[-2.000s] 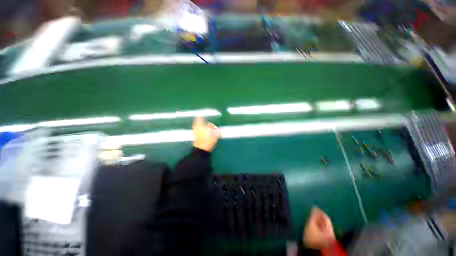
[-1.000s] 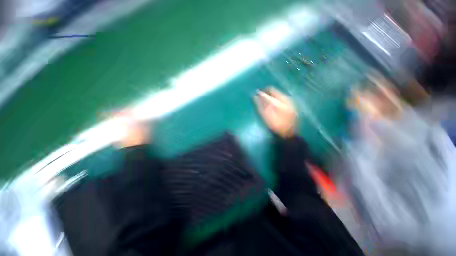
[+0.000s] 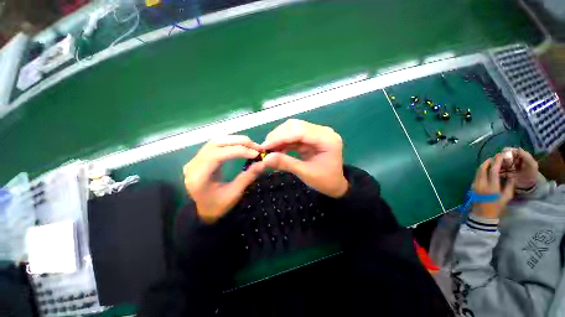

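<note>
My left hand and my right hand meet in front of me. Their fingertips pinch a small black module with a yellow spot, mostly hidden by the fingers. Just below and behind the hands lies the black foam tray with rows of small parts showing as pale dots. My dark sleeves cover its sides.
Loose black parts with yellow ends lie at the right, past a white line. A co-worker with a blue wrist strap works there. Clear trays stand far right and far left, beside a black foam sheet.
Both hands were apart; they have come together over the tray's far edge and now pinch a small module between them. The view has turned and is sharper.
</note>
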